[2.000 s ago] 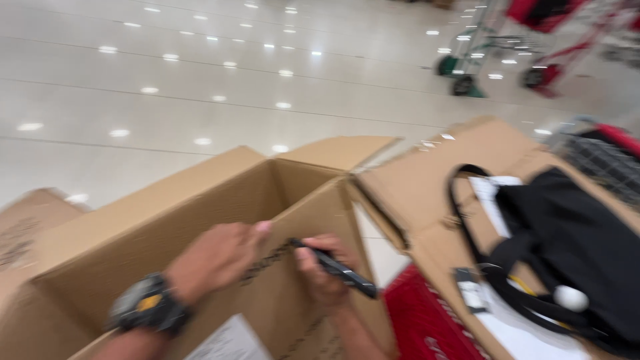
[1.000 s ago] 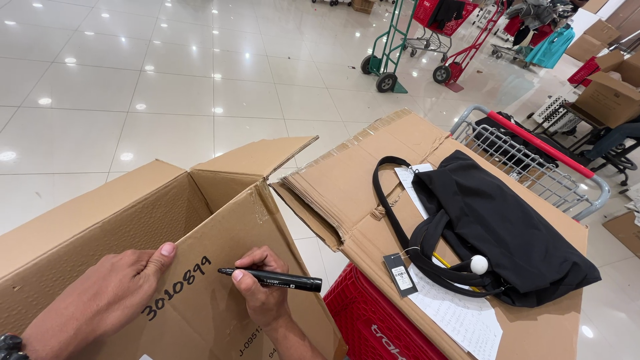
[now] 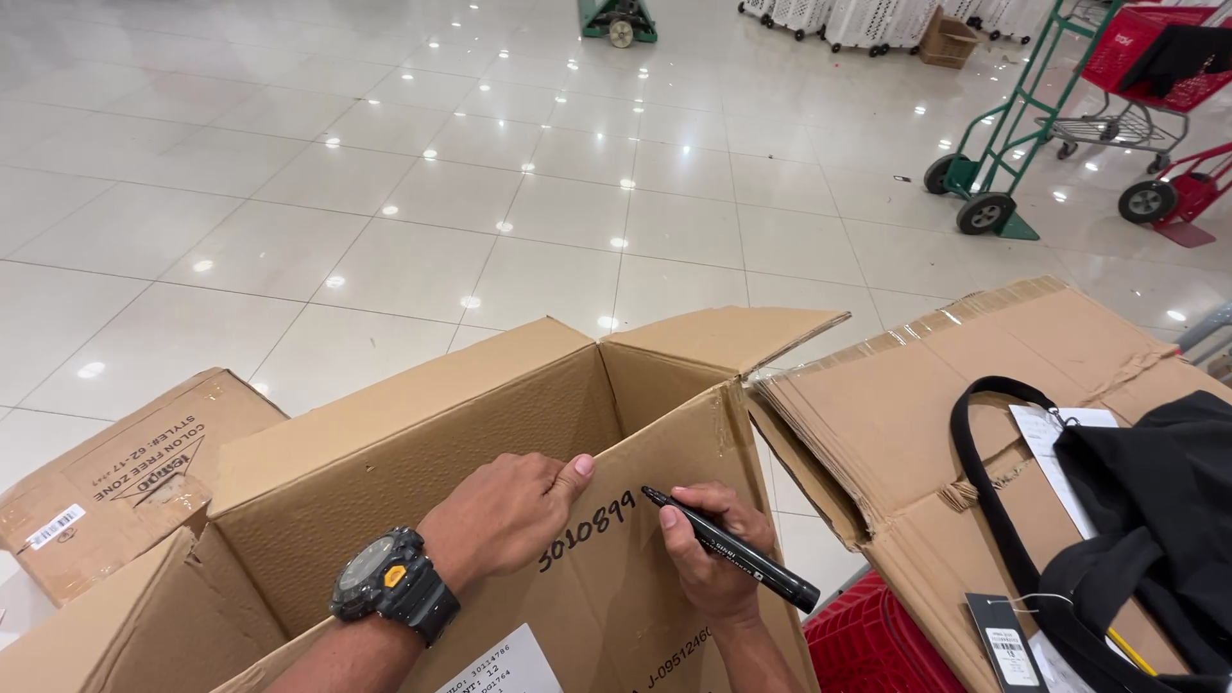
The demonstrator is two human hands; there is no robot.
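Note:
An open cardboard box (image 3: 414,472) stands below me with its flaps raised. My left hand (image 3: 505,520), a black watch on its wrist, rests on the top edge of the near flap, fingers over the inner side. In my right hand (image 3: 717,549) is a black marker pen (image 3: 736,551), its dark tip at the flap, just right of a row of handwritten digits. A white printed label (image 3: 510,664) is on the same flap, lower down. Right of the box, a black fabric bag (image 3: 1145,520) with a strap and a hang tag (image 3: 1004,643) lies on flattened cardboard (image 3: 972,375).
Another cardboard box (image 3: 144,481) is at the left. A red plastic basket (image 3: 871,640) shows under the flattened cardboard. Farther off on the tiled floor stand a green hand truck (image 3: 1011,125), a red shopping cart (image 3: 1145,58) and several white perforated bins (image 3: 876,21).
The view has swung left, bringing the other box into sight. My left hand still lies on the flap edge and my right still holds the marker by the digits.

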